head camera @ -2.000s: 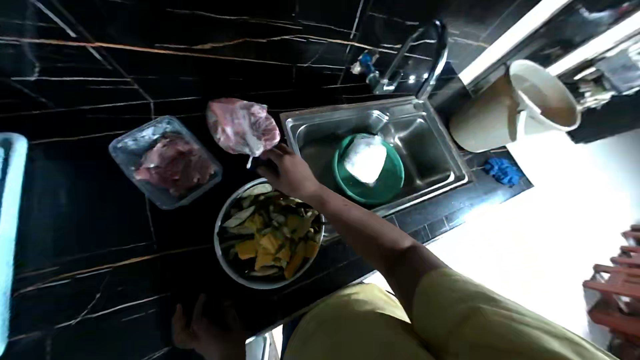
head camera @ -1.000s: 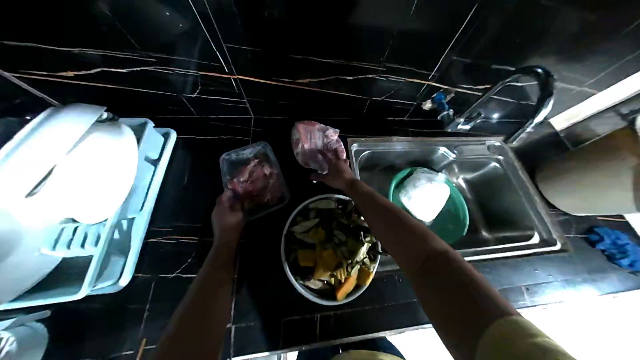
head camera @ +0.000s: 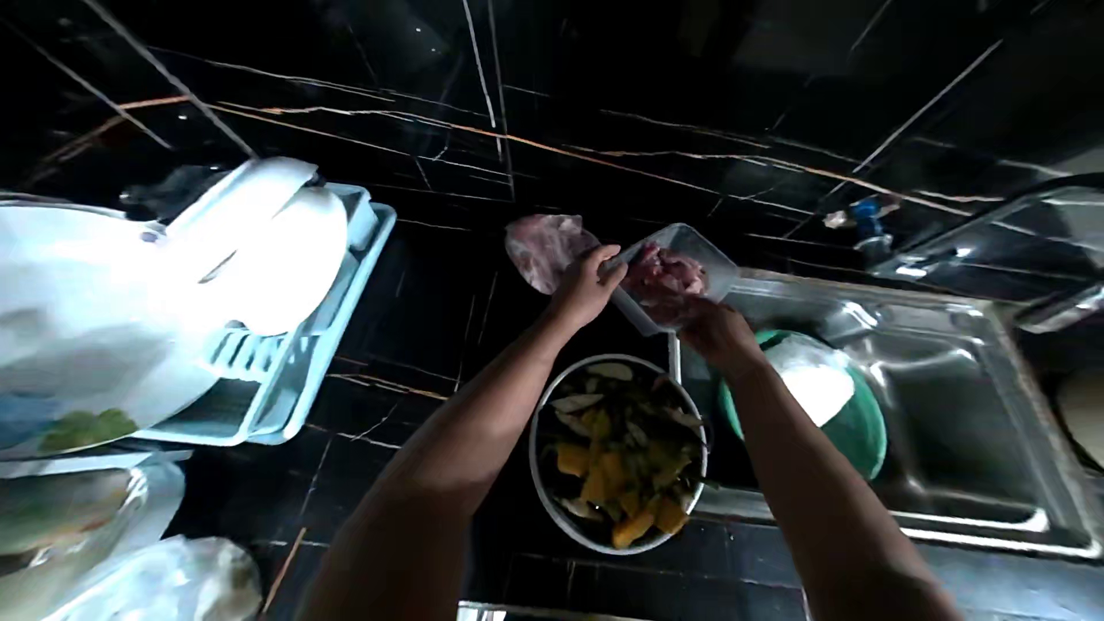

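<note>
A clear plastic container (head camera: 642,315) of raw meat pieces (head camera: 666,274) is beside the sink's left corner, slightly tilted. My right hand (head camera: 716,332) grips its lower right edge. At its left side is my left hand (head camera: 588,289), fingers raised near the rim; whether it grips the container is unclear. A plastic bag of raw meat (head camera: 545,250) lies just left of and behind that hand. Nearer me stands a round pot (head camera: 542,470) filled with cut vegetables, including orange chunks (head camera: 608,479).
The steel sink (head camera: 949,388) at right holds a green basin (head camera: 867,431) with a white bag (head camera: 811,379). A faucet (head camera: 957,241) extends over it. At left are a light-blue dish rack (head camera: 345,319) with white plates (head camera: 280,267), a large bowl (head camera: 103,319) and a plastic bag (head camera: 190,578).
The meat container has moved from the left of the bagged meat to its right, beside the sink. My right hand has left the bagged meat and is now on the container. The view has shifted left.
</note>
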